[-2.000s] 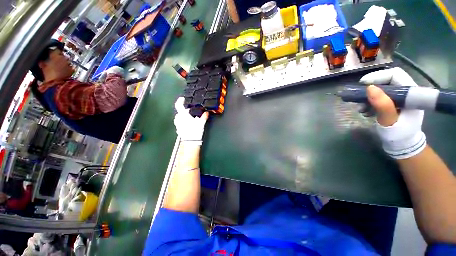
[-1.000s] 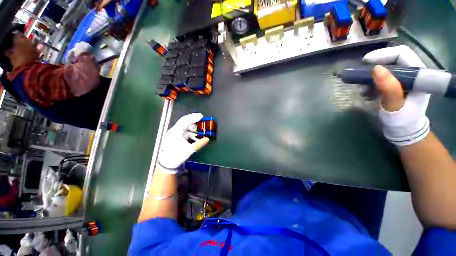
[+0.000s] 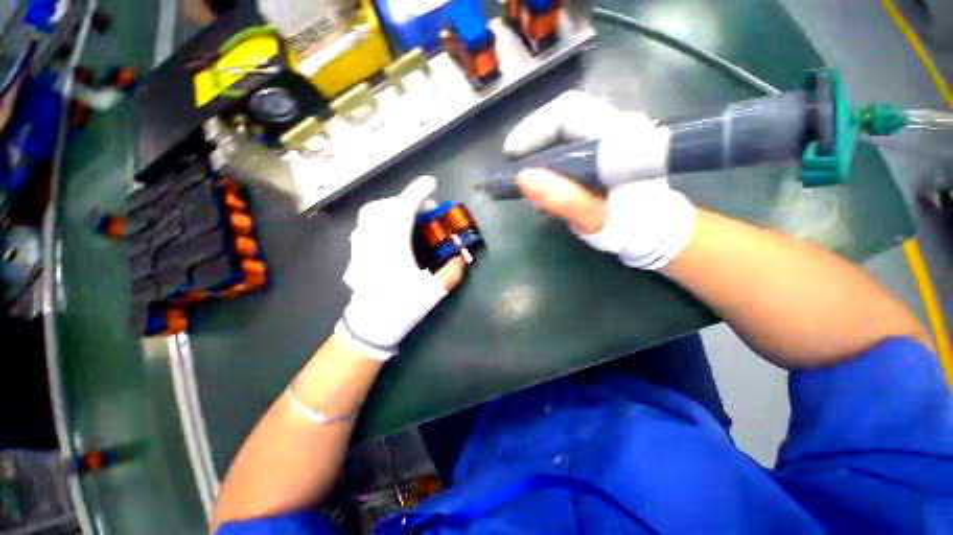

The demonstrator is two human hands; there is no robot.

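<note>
My left hand (image 3: 392, 266), in a white glove with a bare thumb tip, holds a coil component (image 3: 449, 232) with orange copper windings and blue and black ends. My right hand (image 3: 611, 183), also gloved, grips a dark grey dispensing syringe (image 3: 721, 138) with a pale band. The syringe lies roughly level, its tip pointing left at the coil, a short gap away. A green adapter head (image 3: 828, 128) and a clear hose (image 3: 925, 119) show at its rear end.
A pale holding fixture (image 3: 444, 117) stands behind my hands with two coils at its right part. A coil batch (image 3: 183, 246) sits at left beside the conveyor belt (image 3: 115, 376). A black and yellow box with a round dial (image 3: 274, 102) and a yellow bin (image 3: 355, 65) stand behind.
My left hand has picked a coil from the batch and carried it right. My right hand has brought the syringe left, close to the coil. The camera view has turned and shifted.
</note>
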